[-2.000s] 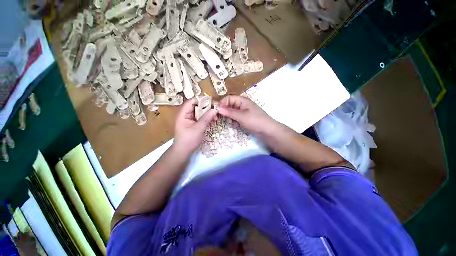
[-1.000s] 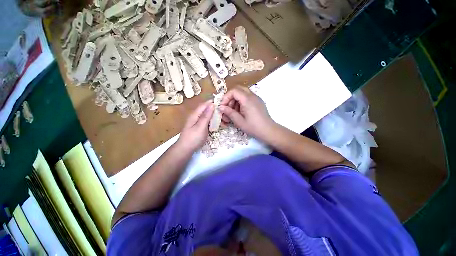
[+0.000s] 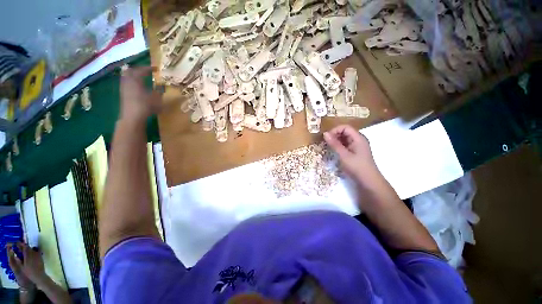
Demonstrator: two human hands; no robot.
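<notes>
A large heap of beige holed tabs lies on the brown cardboard sheet. Many small pinkish-tan fittings are scattered on the white sheet near my body. My left hand is blurred, stretched out over the green surface at the cardboard's left edge; a small pale piece shows at its fingertips, and whether it is held cannot be told. My right hand is just above the fittings, thumb and fingertips close together; whether something tiny is between them cannot be told.
Tabs lie spaced on the green surface at left. A clear bag of tabs is at upper right. Yellow and white boards stand at lower left, beside another person's hands. A carton with white plastic is at right.
My hands have separated: the left has moved far left, away from the white sheet, and the right stays near the fittings. The tab held between them has left that spot. The view has shifted.
</notes>
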